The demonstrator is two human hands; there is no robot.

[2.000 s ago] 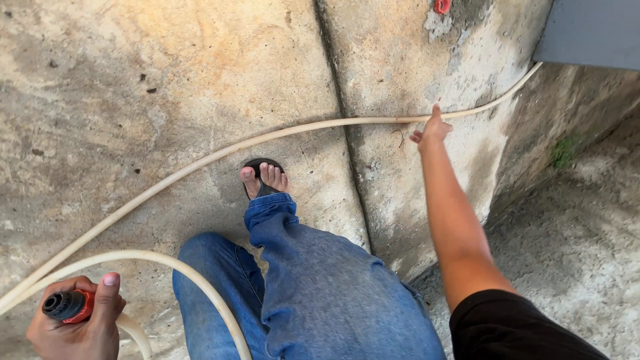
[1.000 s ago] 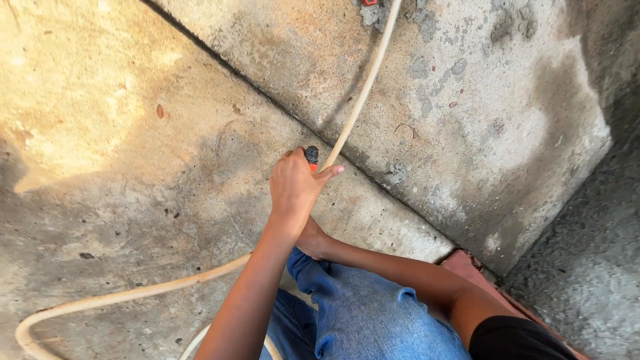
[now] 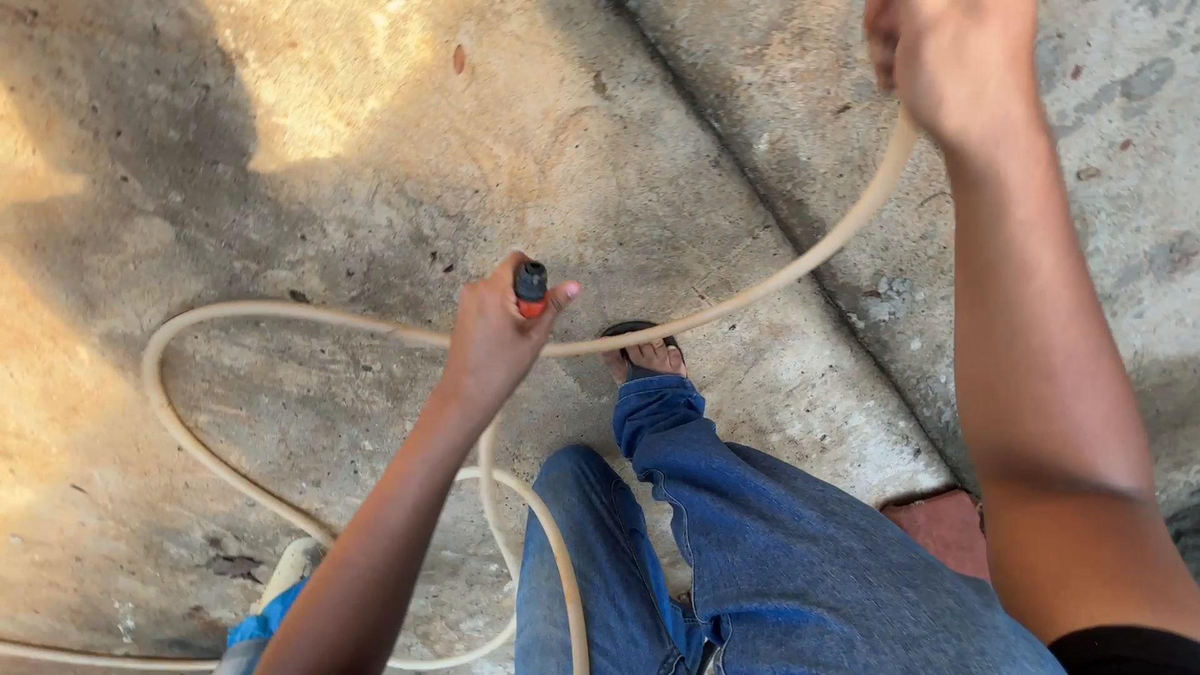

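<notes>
Near the middle of the head view, my left hand [image 3: 502,328] grips a hose nozzle [image 3: 531,287] with a black tip and an orange-red collar; its end points up toward the camera. A cream-coloured flexible hose [image 3: 741,298] passes by that hand, crosses over my sandalled foot and rises to my right hand [image 3: 966,66] at the top right. The right hand is closed around the hose, its fingers partly cut off by the frame's top edge. More hose hangs below the left hand and curves in loops over the floor and beside my jeans.
Stained concrete floor [image 3: 356,216] lies around me, with a dark joint [image 3: 750,178] running diagonally. My foot in a black sandal [image 3: 656,354] stands under the hose. A reddish block [image 3: 942,532] sits at lower right, and a blue and pale object [image 3: 272,600] at lower left.
My hands were close together at the hose one second ago; now they are far apart, the right one up at the top right. The hose makes a wide curve between them. The view has shifted.
</notes>
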